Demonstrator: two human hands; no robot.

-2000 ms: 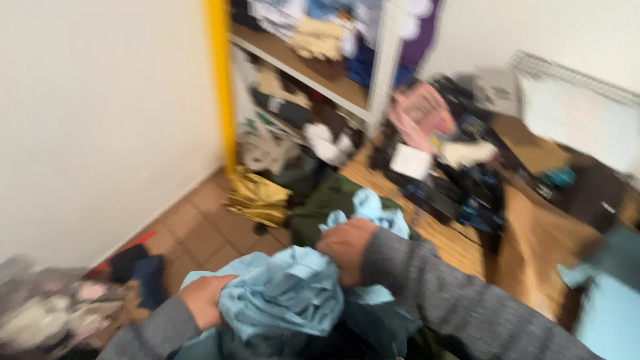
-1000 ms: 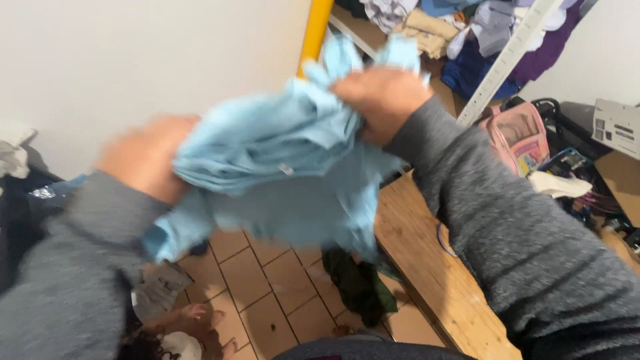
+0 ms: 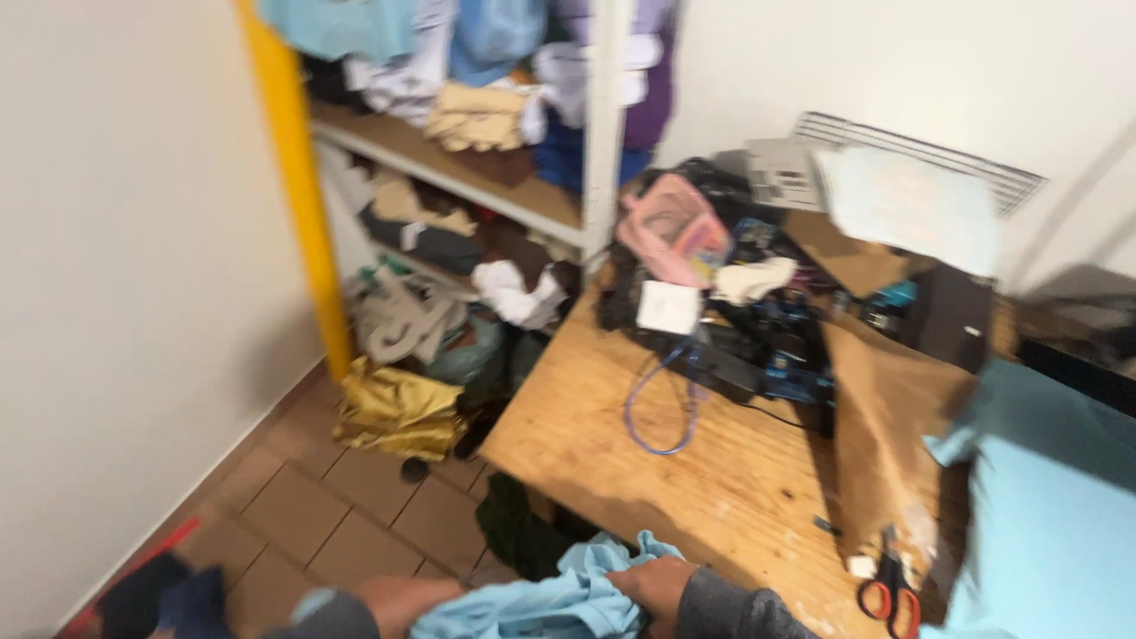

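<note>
A bunched light blue cloth (image 3: 541, 608) is at the bottom edge of the view, beside the front of the wooden table. My right hand (image 3: 655, 590) grips its right end, fingers closed in the folds. At the cloth's left side is my left hand (image 3: 408, 603), blurred, its fingers partly hidden by the fabric and the frame edge. Both arms wear grey sleeves. The lower part of the cloth is cut off by the frame.
On the wooden table (image 3: 568, 417) are a blue cable (image 3: 628, 417), a pink pouch (image 3: 661, 222), brown paper (image 3: 887, 417), orange-handled scissors (image 3: 890, 586) and light blue fabric (image 3: 1047, 532). Shelves of folded cloth (image 3: 479, 115) stand behind a yellow post (image 3: 297, 177). Gold fabric (image 3: 395, 413) lies on the tiled floor.
Both hands have come down with the light blue cloth, which was raised in front of me a second ago. The view has swung up and right toward the table.
</note>
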